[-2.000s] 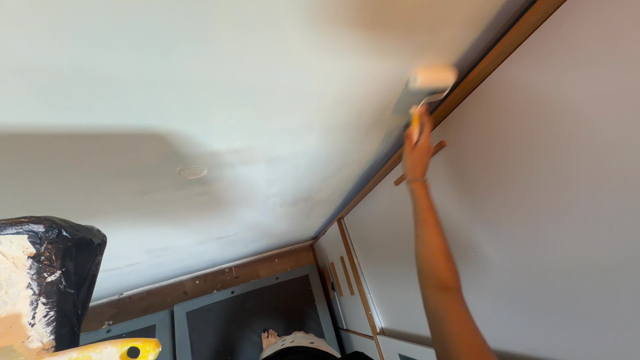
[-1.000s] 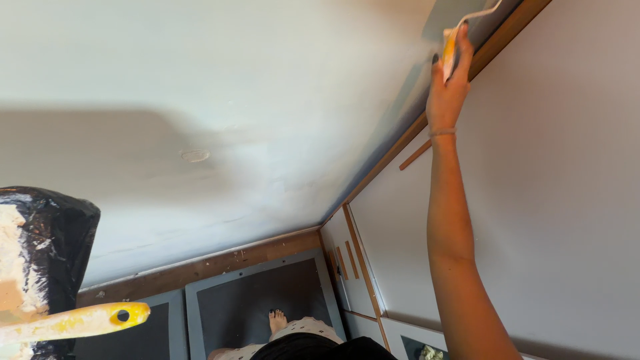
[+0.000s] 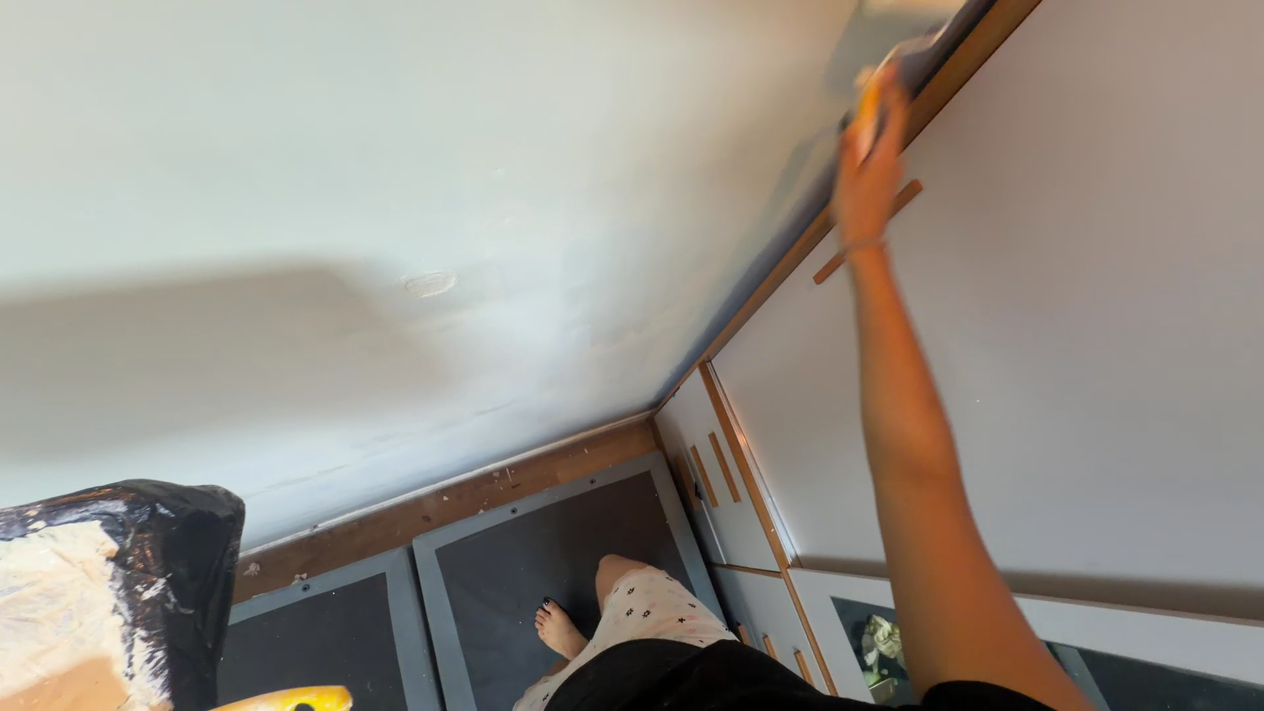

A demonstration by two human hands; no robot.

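Observation:
My right hand (image 3: 871, 163) is raised at the upper right, closed around the yellow handle of a paint roller (image 3: 869, 104). The roller's wire frame and blurred head reach the top edge, against the pale wall (image 3: 474, 168) beside a wooden trim strip (image 3: 973, 69). At the lower left stands a paint tray (image 3: 193, 583) covered in black plastic, with cream paint in it. The yellow handle end of a second painting tool (image 3: 296, 699) shows beside the tray at the bottom edge. My left hand is out of view.
White cabinet doors (image 3: 1106, 326) with wooden handles (image 3: 869, 232) fill the right side. Grey-framed dark panels (image 3: 553, 533) lie below, with my bare foot (image 3: 560, 628) over one. A dark glass-fronted opening (image 3: 869, 642) holding a pale object is at the lower right.
My right hand first moved up along the trim with the roller, and is now slightly lower than a second ago. The handle beside the tray shows less, at the bottom edge.

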